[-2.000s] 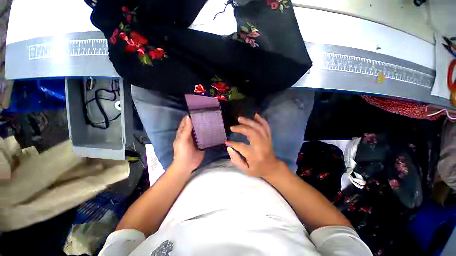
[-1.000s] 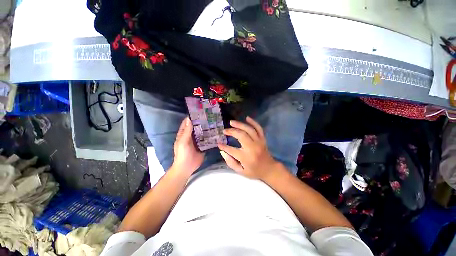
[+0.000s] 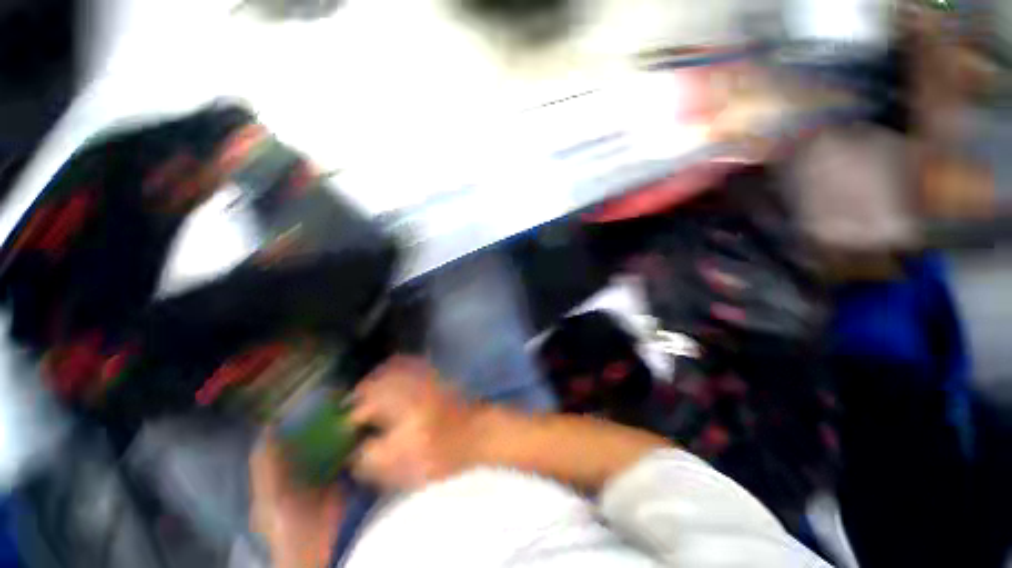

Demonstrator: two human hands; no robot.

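The frame is strongly blurred. My left hand (image 3: 291,513) is at the lower left and holds the mobile phone (image 3: 317,435), which shows a green screen. My right hand (image 3: 402,422) is beside the phone's right edge with its fingers bent toward it; whether they touch it cannot be told. The black floral garment piece (image 3: 277,297) with red flowers hangs over the table's front edge, just above the phone. A white patch shows through a gap in the cloth.
The white table (image 3: 477,144) runs across the top. A dark floral bundle (image 3: 732,333) with a white cloth (image 3: 633,316) lies right of my lap. Red cloth (image 3: 671,191) is under the table edge. Blue material (image 3: 899,316) is at the far right.
The view has swung to the right and blurred, so the phone, hands and garment now sit further left. The phone's screen has turned from pinkish-purple to green.
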